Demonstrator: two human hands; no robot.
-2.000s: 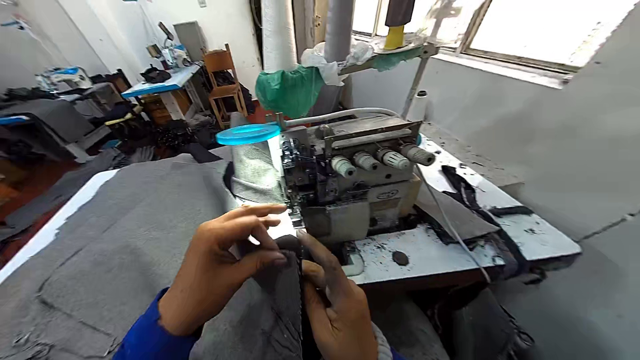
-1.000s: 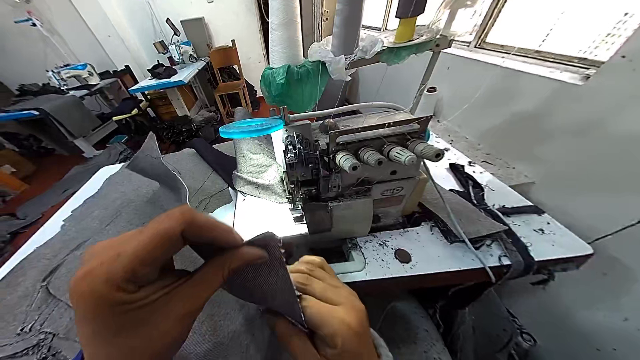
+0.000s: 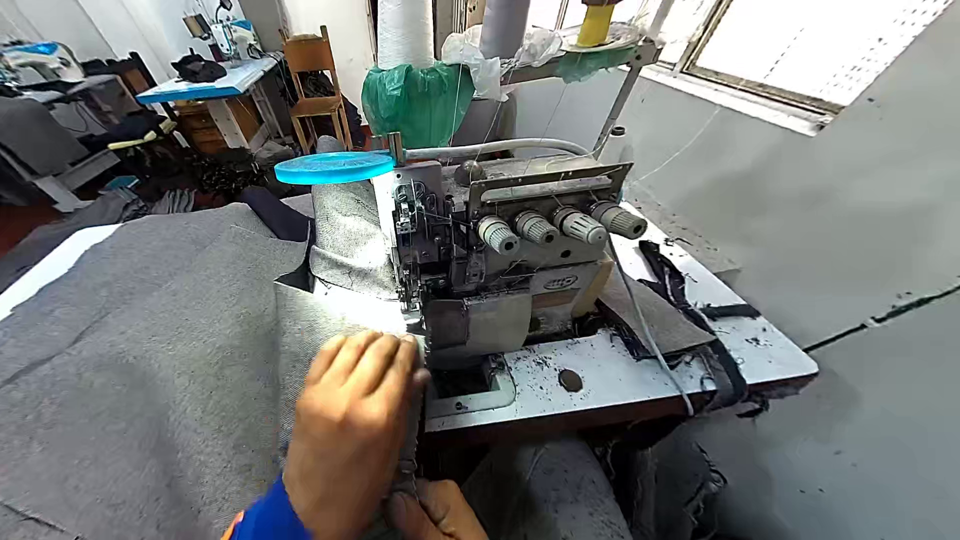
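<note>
An overlock sewing machine [image 3: 517,225] stands on a white worktable, its needle and presser foot area at its left end. Grey denim-like fabric [image 3: 187,330] covers the table to the left, with one piece running up to the presser foot. My left hand [image 3: 356,412] lies over that piece just in front of the foot, fingers bent, pressing its right edge. Lower down, my right hand [image 3: 435,510] pinches the same edge between thumb and fingers, partly cut off by the frame. A blue translucent disc [image 3: 334,167] sits at the machine's upper left.
Thread cones [image 3: 405,34] and a green plastic bag [image 3: 416,101] stand behind the machine. Lint and dark fabric strips [image 3: 675,289] lie on the tabletop [image 3: 757,345] at right. A wooden chair [image 3: 311,64] and other sewing machines are at back left. A wall and window border the right.
My left hand has gone from holding up a folded fabric corner to lying on the fabric by the presser foot. My right hand has moved lower. The fabric now lies flatter.
</note>
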